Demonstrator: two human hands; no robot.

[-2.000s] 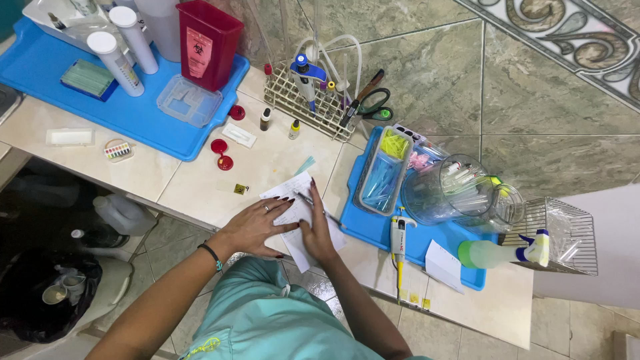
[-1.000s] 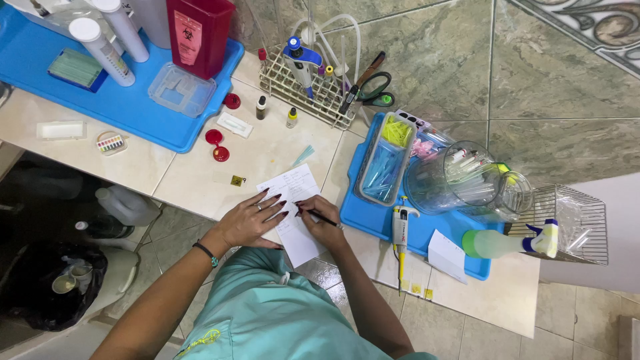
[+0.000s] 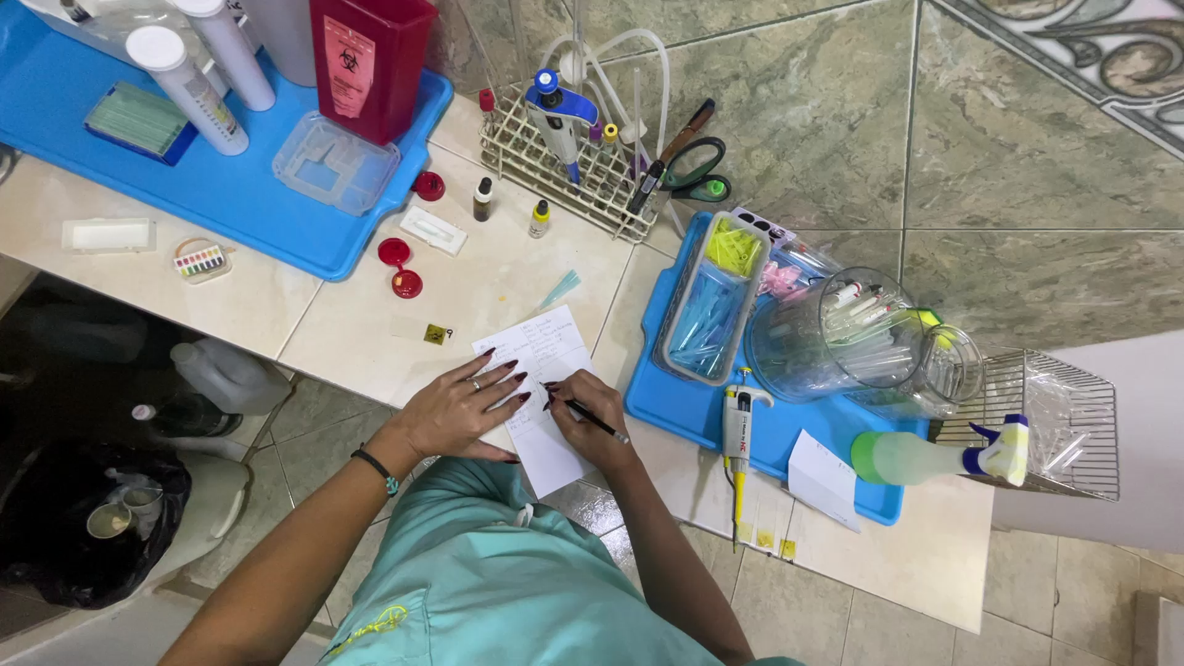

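A sheet of paper [image 3: 546, 370] bearing handwriting lies at the front edge of the tiled counter. My left hand [image 3: 462, 407] rests on its left side, fingers spread. My right hand [image 3: 592, 421] holds a dark pen [image 3: 597, 421], its tip hidden near the fingers, over the middle of the sheet. Just above the paper lies a blue pipette tip [image 3: 559, 289]. A glass slide with a stained square [image 3: 435, 334] is left of the sheet. Farther back stand two small dropper bottles, one dark [image 3: 482, 200], one yellow-labelled [image 3: 539, 220], near a white test cassette [image 3: 433, 230] and red caps [image 3: 405, 283].
A wire tube rack [image 3: 564, 166] holds a pipette; scissors [image 3: 696, 171] lean beside it. The right blue tray [image 3: 647, 379] bears pipette tips, glass jars and a micropipette [image 3: 737, 425]. A spray bottle [image 3: 916, 458] lies at its right end. A red sharps container [image 3: 370, 65] stands on the left tray [image 3: 342, 264].
My left hand has shifted slightly on the paper, and the sheet now lies flatter and more in view than two seconds ago. My right hand has turned into a writing grip on the pen.
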